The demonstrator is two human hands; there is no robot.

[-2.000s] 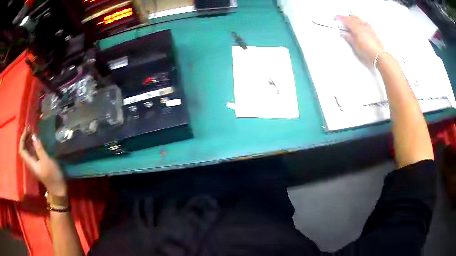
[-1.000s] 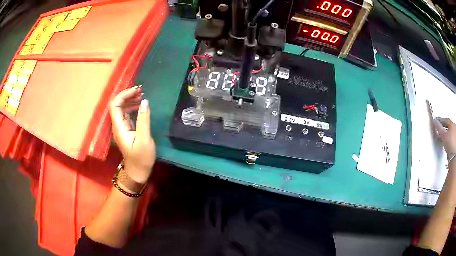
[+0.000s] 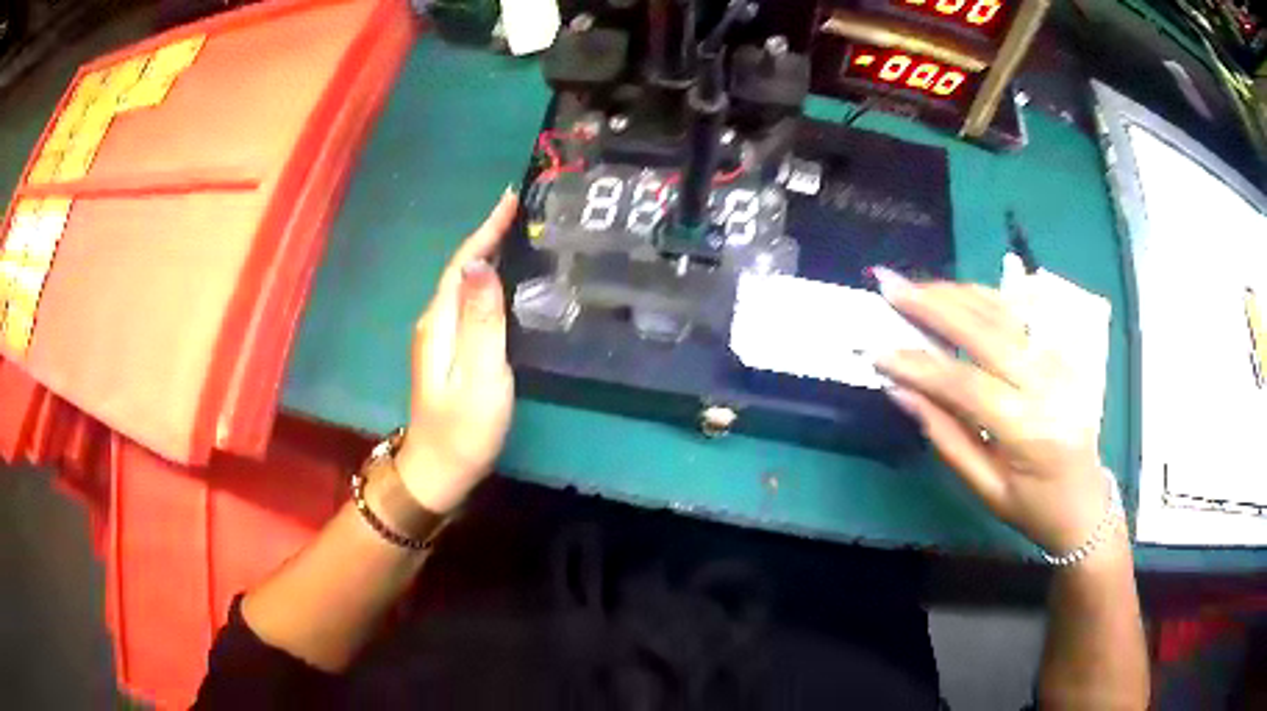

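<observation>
The black test fixture (image 3: 889,195) stands on the bench, its clear acrylic plate (image 3: 611,271) on the left part. White LED digits (image 3: 607,203) glow under the acrylic, partly hidden by the dark toggle clamp (image 3: 684,153). My left hand (image 3: 466,368) is upright at the fixture's left edge, fingers extended, with nothing visible in it. My right hand (image 3: 994,403) holds a white rectangular piece (image 3: 806,329) by its right end, over the fixture's right front, covering the switch area. Blur hides whether it is paper or a board.
Red trays (image 3: 153,278) with yellow labels are stacked at left. A power supply (image 3: 910,70) with red digits is behind the fixture. A paper slip (image 3: 1077,313) lies partly behind my right hand, a thin dark tool (image 3: 1019,239) above it. A large white sheet (image 3: 1195,347) is at right.
My right hand has moved left from the large sheet to the fixture and now holds the white piece. My left hand has moved right, from beside the trays to the fixture's left edge.
</observation>
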